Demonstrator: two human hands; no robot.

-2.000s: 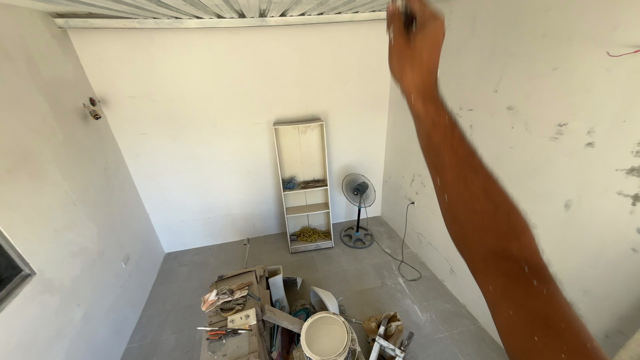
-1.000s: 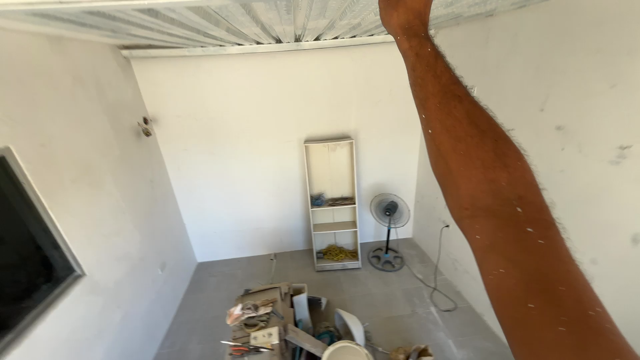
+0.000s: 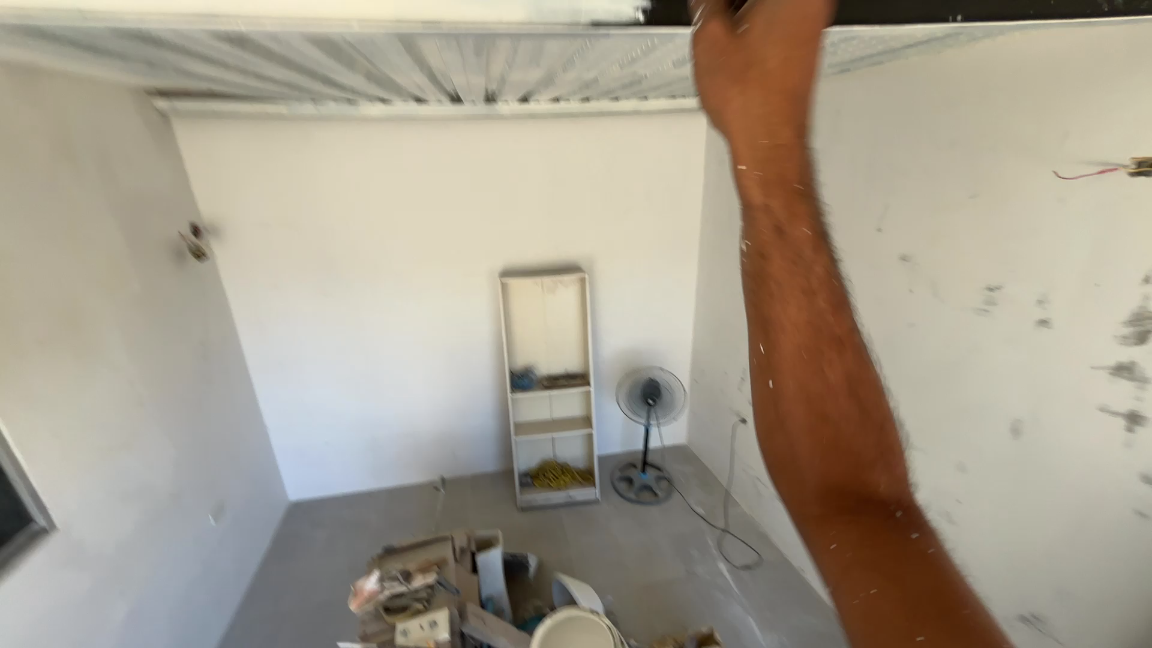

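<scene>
My right hand (image 3: 760, 54) is raised at the top of the view, its fingers curled and partly cut off by the frame edge. Whatever it may hold is hidden. It is close to a beam (image 3: 954, 11) across the top, which is dark on the right and coated white (image 3: 360, 11) on the left, the colours meeting just left of the hand. White paint specks dot the forearm. Behind the beam runs a corrugated ceiling (image 3: 360, 67) with streaky white paint. My left hand does not show.
Below stand a white bucket (image 3: 574, 630) and a cluttered pile of tools and boards (image 3: 423, 576). A shelf unit (image 3: 550, 423) and a pedestal fan (image 3: 650, 396) stand by the far wall, the fan's cord on the floor. Wires (image 3: 1089, 173) stick out of the right wall.
The beam has come into sight at the top; the earlier frames do not show it. My right arm stays raised, with the hand now partly visible again after being mostly out of frame.
</scene>
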